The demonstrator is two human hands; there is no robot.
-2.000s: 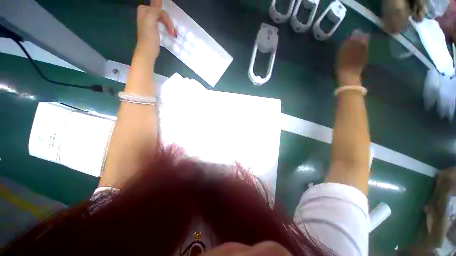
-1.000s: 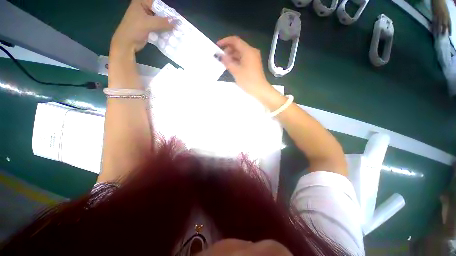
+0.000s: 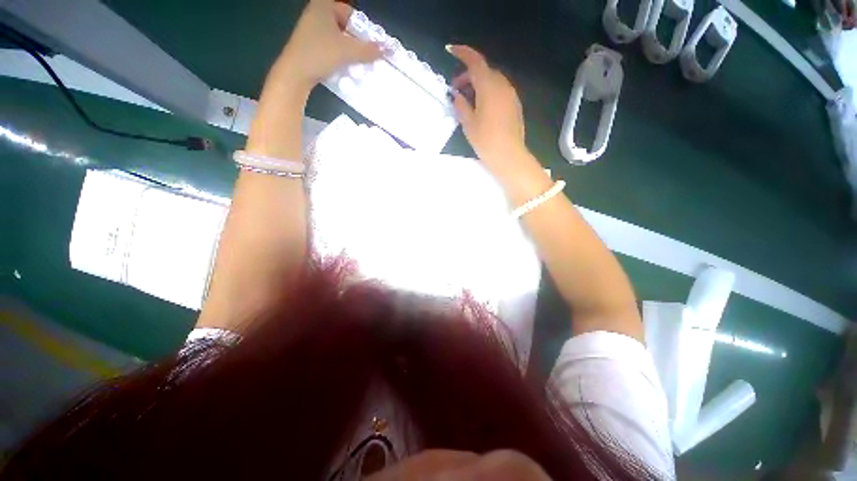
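Observation:
My left hand point(image 3: 324, 42) holds a white sticker sheet point(image 3: 390, 99) by its upper left end, above the bright pile of sheets point(image 3: 423, 211). The sheet shows pale round dots and a bumpy, curled upper edge. My right hand point(image 3: 484, 99) is at the sheet's right end, thumb and index finger apart; whether a fingertip touches the sheet or carries a sticker cannot be told. One white plastic housing point(image 3: 567, 131) lies on the green belt to the right of my right hand.
Three more housings point(image 3: 668, 33) are at the upper right. A pale rail point(image 3: 648, 244) crosses behind the pile. White rolls point(image 3: 705, 338) lie at lower right. A second white stack point(image 3: 146, 235) and a black cable point(image 3: 122, 136) are at left, near a metal post point(image 3: 122, 56).
My right hand came back from the far right to the sheet and its fingers have since spread. The sheet's upper edge now looks curled. The view has shifted, and the housings sit elsewhere in it.

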